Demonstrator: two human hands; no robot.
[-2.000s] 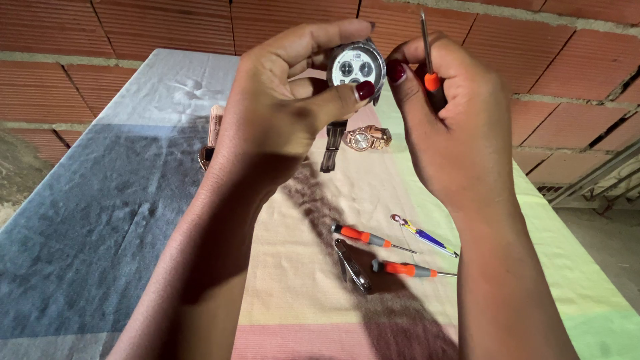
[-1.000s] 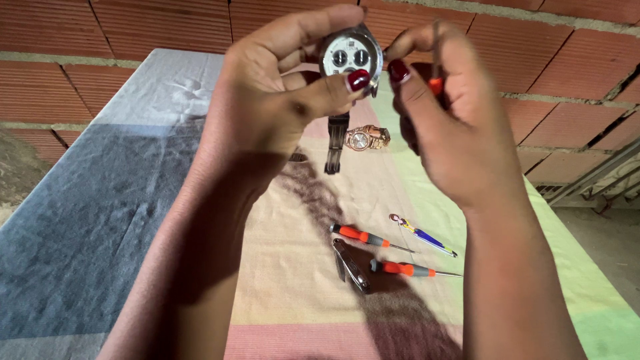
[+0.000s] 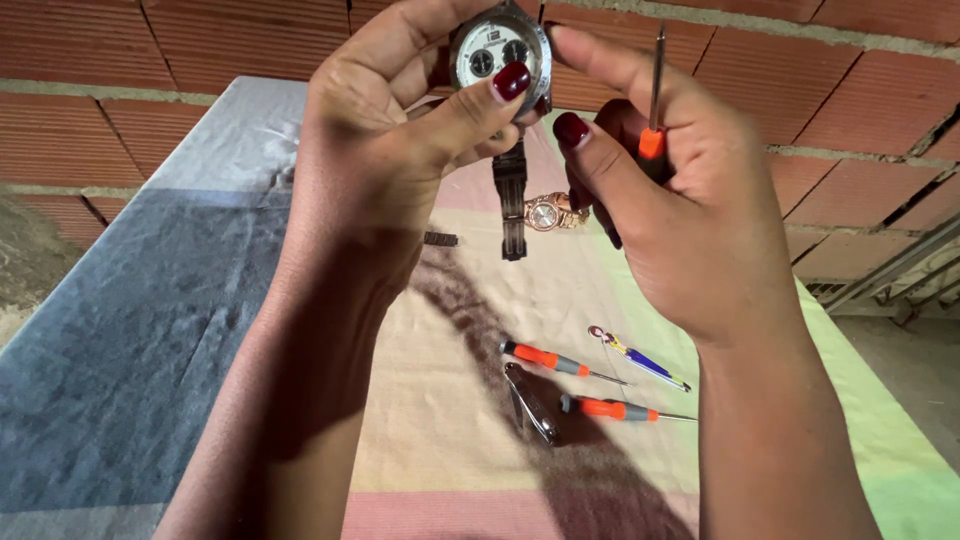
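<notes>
My left hand (image 3: 405, 127) holds a wristwatch (image 3: 499, 56) with a white dial and dark subdials, its thumb over the lower part of the face. A dark metal watch band (image 3: 513, 202) hangs below the case. Tucked in my right hand (image 3: 660, 172) is a screwdriver (image 3: 654, 112) with an orange and dark handle, its shaft pointing up. The right index fingertip is close to the right edge of the watch case; whether it touches cannot be told. The right thumb stands apart from the case.
On the cloth-covered table (image 3: 420, 450) lie a rose-gold watch (image 3: 545, 215), a dark band piece (image 3: 440, 238), an orange-grey screwdriver (image 3: 551, 359), another screwdriver (image 3: 619, 409), a nail clipper (image 3: 531, 403) and a figure-shaped tool (image 3: 641, 358). A brick wall (image 3: 247, 37) stands behind.
The right thumb has moved down, away from the watch case. The watch stays in my left hand and the screwdriver in my right.
</notes>
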